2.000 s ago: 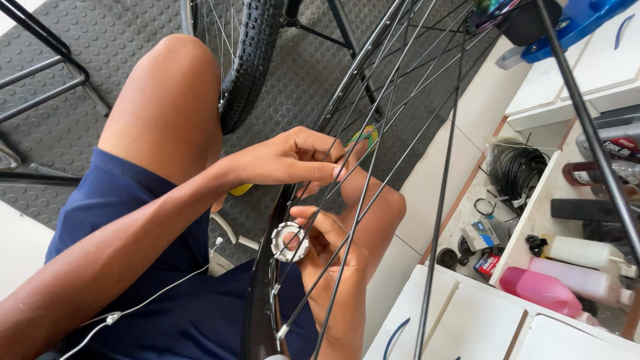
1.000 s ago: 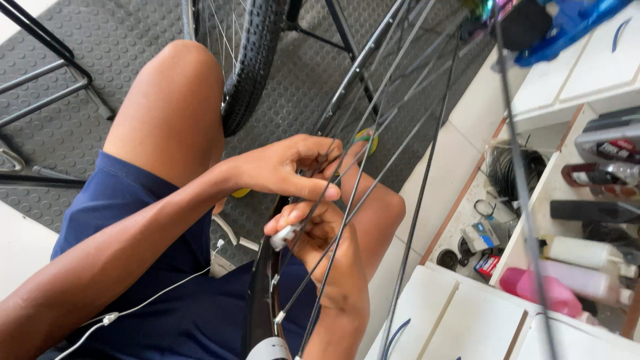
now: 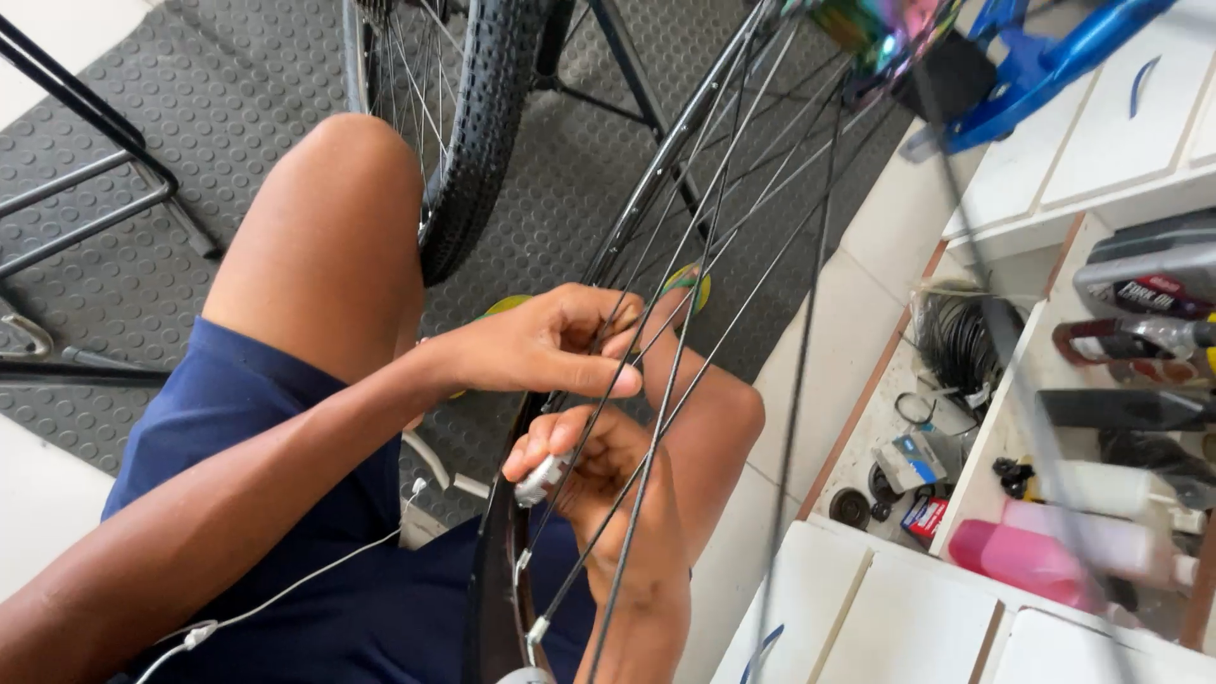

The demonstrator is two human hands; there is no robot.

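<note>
A spoked bicycle wheel runs diagonally before me, its black rim curving down to the bottom. My left hand reaches in from the left, with curled fingers and thumb around a thin black spoke beside the rim. Just below it, my right hand holds a small round silver spoke wrench, turned nearly edge-on, close to the rim. Silver nipples join the lower spokes to the rim. Spokes cross in front of both hands and partly hide the fingertips.
Another wheel with a knobby tyre stands behind my knee. Black metal stand legs are at left. A blue frame part is at upper right, above an open white drawer of bottles and cables. An earphone cord crosses my shorts.
The spoke wrench has turned from face-on two seconds ago to nearly edge-on, and my right fingers have curled around it. My left hand stays at nearly the same place by the rim.
</note>
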